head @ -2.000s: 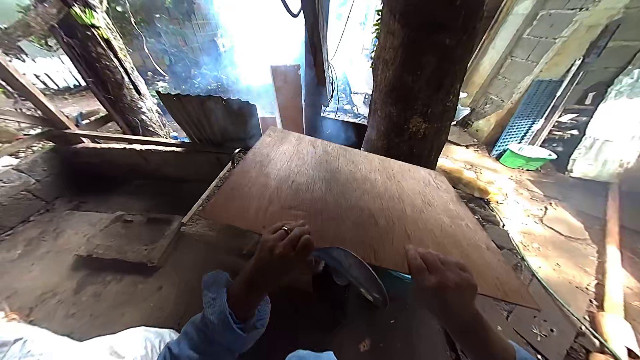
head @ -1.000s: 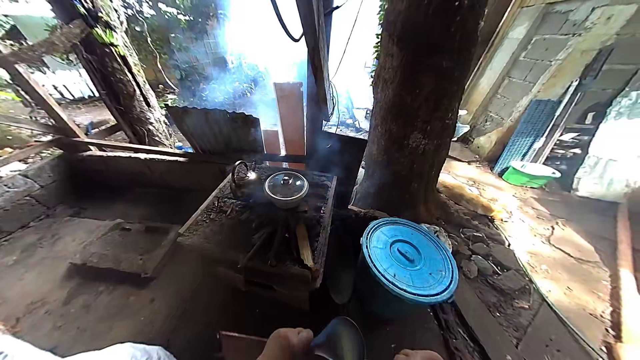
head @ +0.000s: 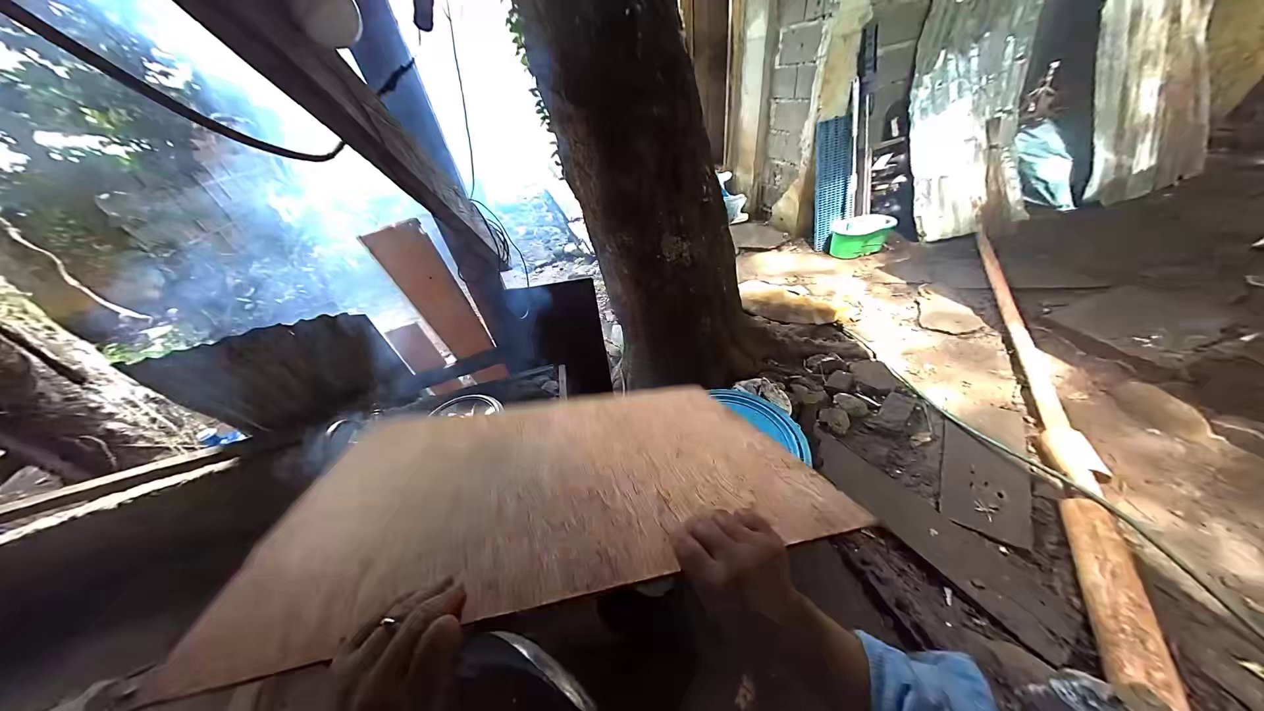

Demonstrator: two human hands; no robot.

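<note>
A plywood sheet [head: 533, 494] spans the lower middle of the head view, its near edge toward me. My right hand [head: 731, 558] is closed over that edge at the right, fingers on top. At the left of the same edge lies my left hand [head: 405, 642], a ring on one finger, fingers over the board and thumb side hidden. Just right of my left hand, below the board, shows the curved rim of a dark round metal object [head: 523, 667]. Beyond the board's far edge a glass pot lid [head: 467, 406] and a blue bucket lid [head: 765, 420] are partly covered.
A thick tree trunk [head: 657, 197] rises behind the board, with stones [head: 849, 395] at its foot. Smoke drifts around corrugated metal [head: 267, 370] at the left. At the right lie a long wooden pole [head: 1116, 592], a green hose [head: 987, 444] and a green basin [head: 861, 237].
The board, low and mostly out of view one second ago, is raised again and now covers most of the stove and blue lid. The view has turned right.
</note>
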